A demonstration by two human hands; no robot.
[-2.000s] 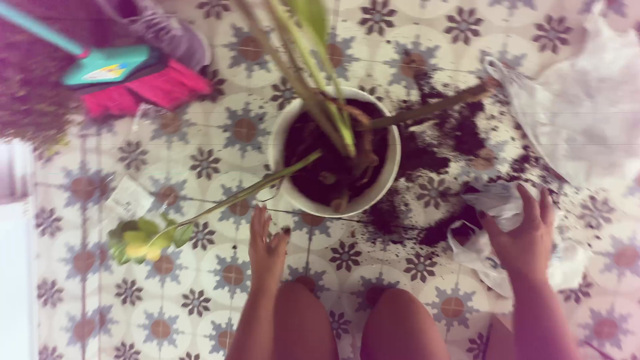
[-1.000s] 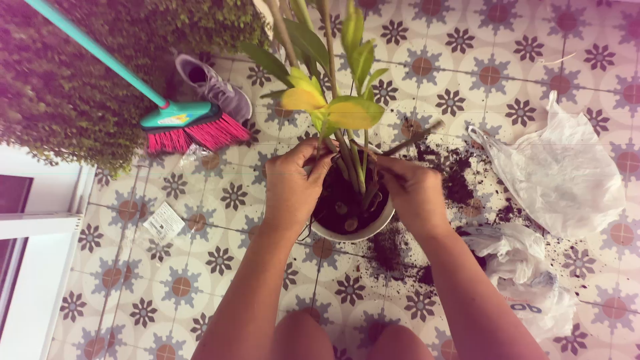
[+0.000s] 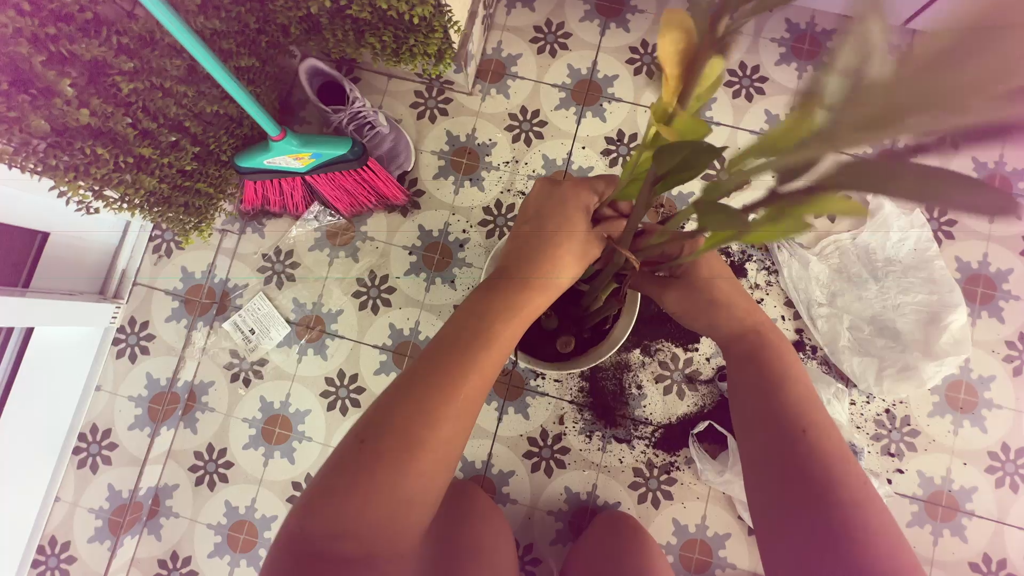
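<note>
A leafy potted plant (image 3: 680, 172) with green and yellowing leaves leans to the upper right out of a round white pot (image 3: 588, 364) of dark soil. My left hand (image 3: 564, 232) grips the plant's stems from the left, just above the pot. From the right, my right hand (image 3: 688, 280) holds the stems at about the same height, its fingertips close to those of the left. Part of the pot's rim is hidden by my hands and forearms. The upper leaves at the right are blurred.
Spilled soil (image 3: 612, 392) lies right of the pot. White plastic bags (image 3: 880, 296) rest on the tiles farther right, one partly behind my right forearm. A teal broom (image 3: 300, 156) with pink bristles, a grey shoe (image 3: 360, 120), a printed paper tag (image 3: 256, 326) and a leafy hedge (image 3: 120, 96) are at the left.
Two seconds ago my right hand was on a plastic bag and my left hand was off the plant; both then moved to the stems. Since one second ago the plant has tilted to the right.
</note>
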